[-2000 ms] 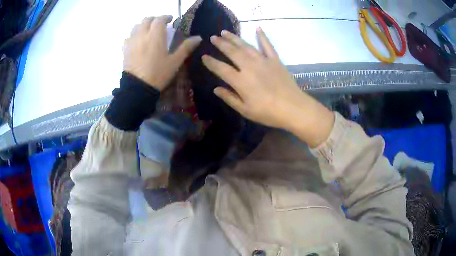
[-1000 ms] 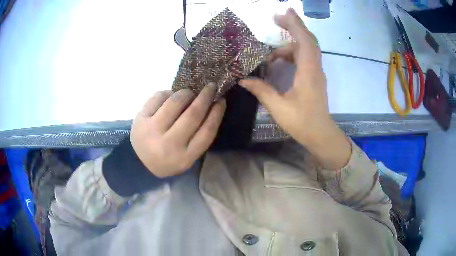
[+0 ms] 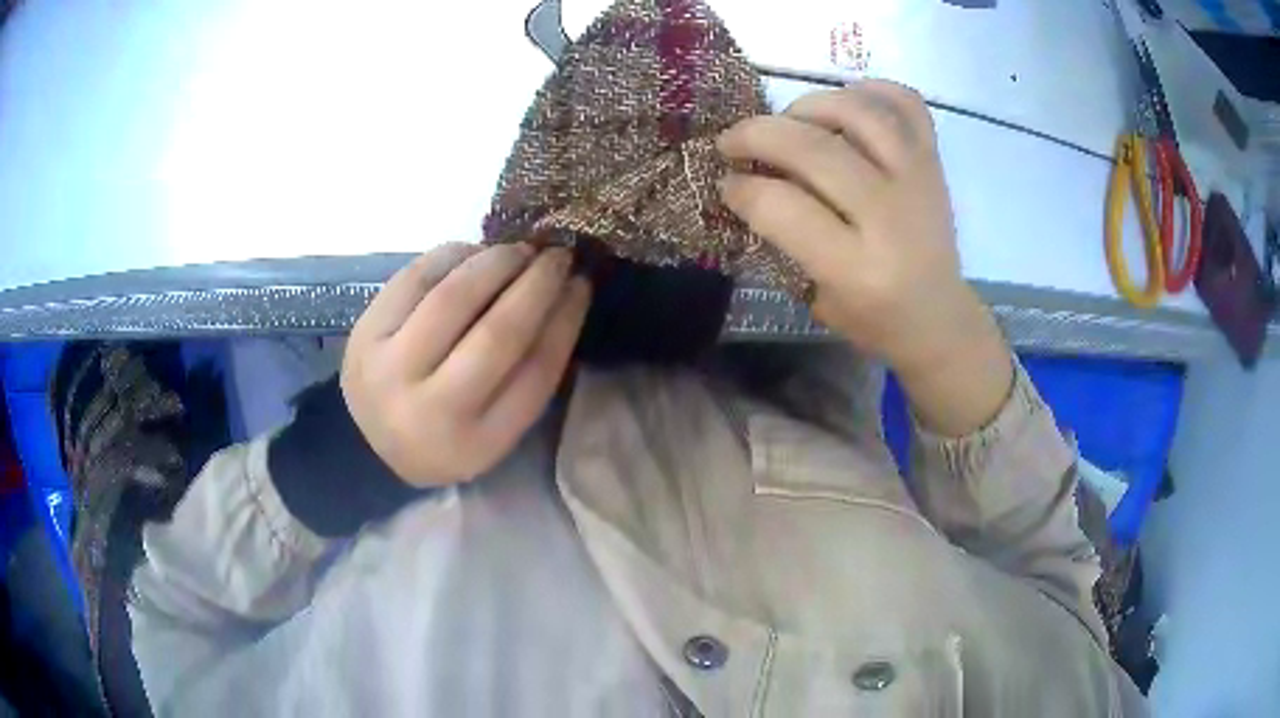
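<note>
The tweed piece, brown-grey with a dark red stripe, lies over the table's front edge, wider towards me. Its black lining shows below its near edge and hangs over the measuring-tape strip. My left hand pinches the near left corner of the tweed, fingertips together. My right hand is on the right side of the tweed, with its fingers bent onto the cloth; its thumb is hidden.
Orange-yellow and red handled scissors lie at the right, beside a flat dark red thing. The measuring-tape strip runs along the table edge. Blue bins holding cloth stand below. A small grey loop lies behind the tweed.
The tweed has opened out wider, its near edge now lying across the black lining. My right hand has moved from the folded corner onto the right side; my left hand still pinches the cloth.
</note>
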